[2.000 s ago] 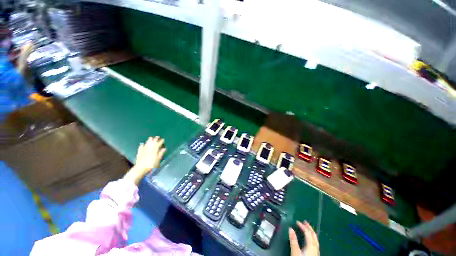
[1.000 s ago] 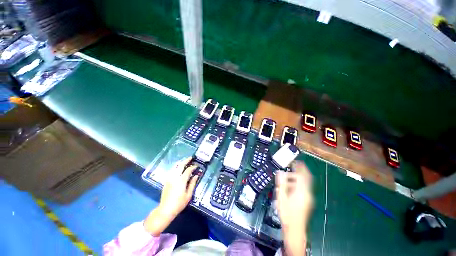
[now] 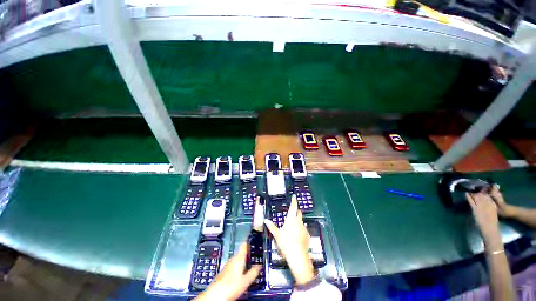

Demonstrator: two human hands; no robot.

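Observation:
My left hand grips the black keypad half of an open flip phone, seen narrow and tilted over the clear blister tray. My right hand is beside it, fingers apart, thumb tip close to the phone's pale upper half; whether they touch is unclear. Several open flip phones stand in a back row. Another open phone lies front left. One with a white upper half lies behind my right hand, partly hidden. A dark handset lies front right, partly covered by my right hand.
Red flip phones sit on the brown board behind. A blue pen lies right on the green bench. Another person's hands touch a black object at far right. Grey posts rise behind.
The view has swung rightward. My left hand now holds a phone up over the tray, and my right hand has come in beside it. Another person's hands have appeared at the black object.

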